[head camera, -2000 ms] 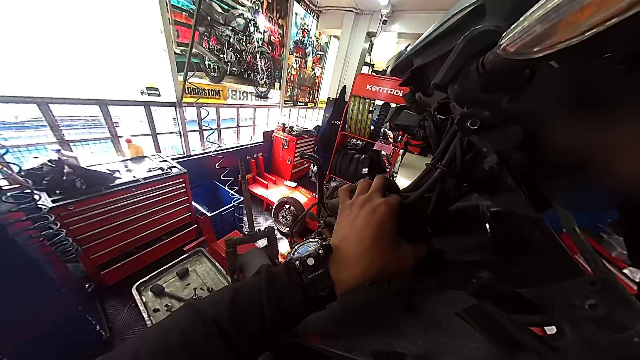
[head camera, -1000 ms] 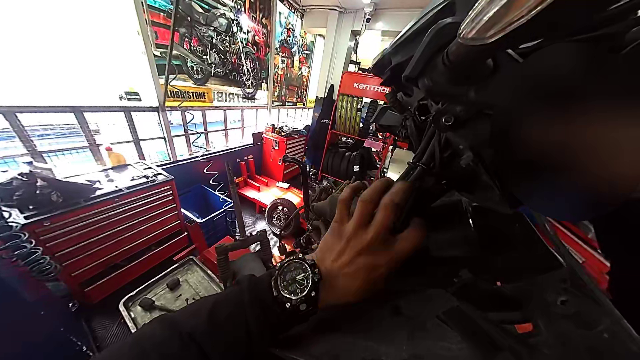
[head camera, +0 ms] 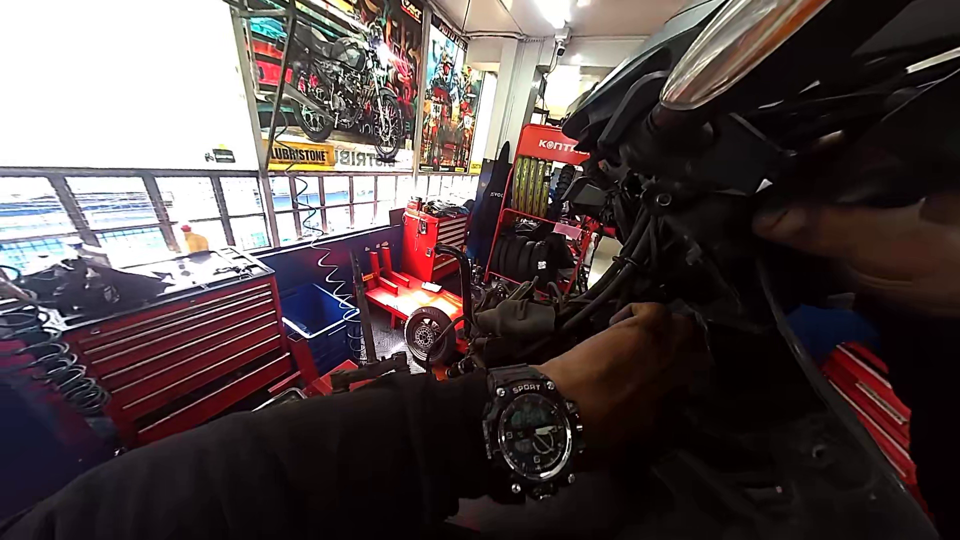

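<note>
My left hand [head camera: 630, 367], a black sports watch [head camera: 534, 435] on its wrist, reaches in among the dark front parts of a motorcycle. Its fingers are bent, and their tips are lost in shadow, so what they touch is hidden. At the right, my right hand [head camera: 870, 255] is blurred, with its thumb side against or near the dark bodywork; its other fingers are hard to make out. Black cables and hoses [head camera: 630, 255] run down just above my left hand. A turn signal or lamp lens [head camera: 735, 52] juts out at the top of the bike.
Red tool chests stand at the left [head camera: 180, 345] and farther back [head camera: 431, 240]. Between them are a blue bin [head camera: 319, 311] and a red lift platform [head camera: 409, 296] with a wheel [head camera: 429, 335] by it. A red rack [head camera: 551, 142] holds tires. Another red drawer unit [head camera: 874, 405] shows at lower right.
My left hand has gone from lying spread over the cables to reaching deeper into the dark parts with bent fingers. My right hand now shows plainly at the right.
</note>
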